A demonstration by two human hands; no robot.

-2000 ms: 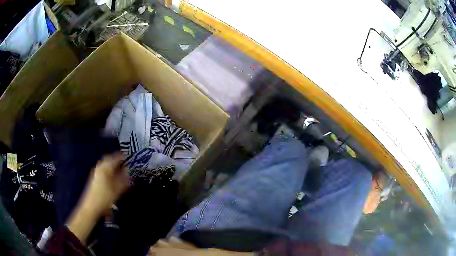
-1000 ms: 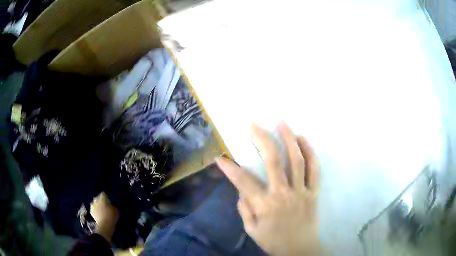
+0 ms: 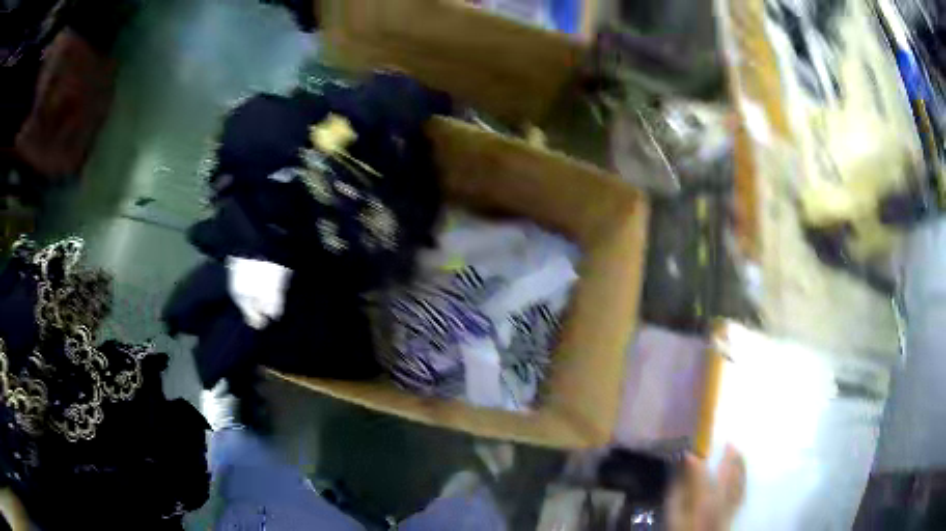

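A black garment piece (image 3: pixel 156 456) with cream-gold looped embroidery fills the lower left. Only a small blurred part of my left hand (image 3: pixel 12 513) shows at the bottom left edge beside this cloth; its fingers and any grip are out of view. My right hand (image 3: pixel 707 493) is blurred and cut off by the bottom edge. It is at the white table's (image 3: pixel 783 415) near corner, fingers apart, with nothing seen in it. More dark embroidered cloth (image 3: pixel 311 207) is heaped over the left side of an open cardboard box (image 3: pixel 607 311).
The box also holds white and black-striped cloth (image 3: pixel 482 311). Another cardboard box (image 3: pixel 456 52) stands behind it. My blue-clad knees (image 3: pixel 259 482) are at the bottom. The greenish floor (image 3: pixel 156 223) shows at left. Blurred yellowish cloth (image 3: pixel 856 166) lies at the upper right.
The view has swung left, so the box now shows near the middle. A black embroidered piece is now at far left, apart from the heap. My right hand is now at the table corner.
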